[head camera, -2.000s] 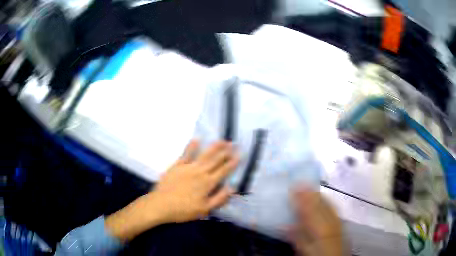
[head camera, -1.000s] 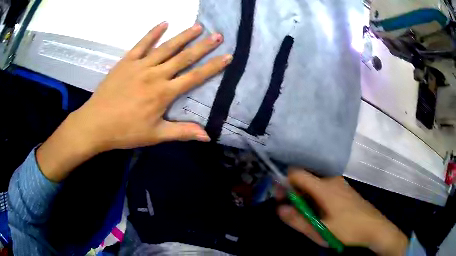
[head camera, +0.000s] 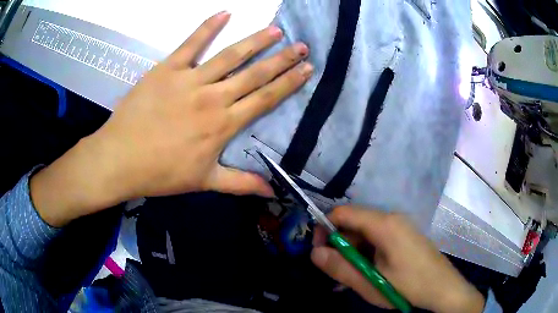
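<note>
A garment panel (head camera: 404, 140) lies with its pale grey-blue interlining side up over the table's front edge. A long dark strip (head camera: 327, 79) and a shorter dark strip (head camera: 370, 125) lie on it, with thin stitch lines across their lower ends. My left hand (head camera: 183, 116) is flat on the panel's left edge, fingers spread, holding nothing. My right hand (head camera: 391, 257) grips green-handled scissors (head camera: 312, 211). The blades lie across the lower end of the long strip, along the stitch lines, tips pointing up-left near the left end of the lines. The lower blade is partly hidden.
The white sewing machine head (head camera: 526, 67) with a blue stripe stands at the right, a pink-violet light beside its needle area. A ruler scale (head camera: 85, 52) runs along the table edge at left. A small red object (head camera: 530, 243) is at the right edge. Dark cloth hangs below.
The scissors have moved up-left over the stitch lines, across the long strip's lower end. The panel and its strips appear shifted right and down in view. My left hand stays flat on the panel.
</note>
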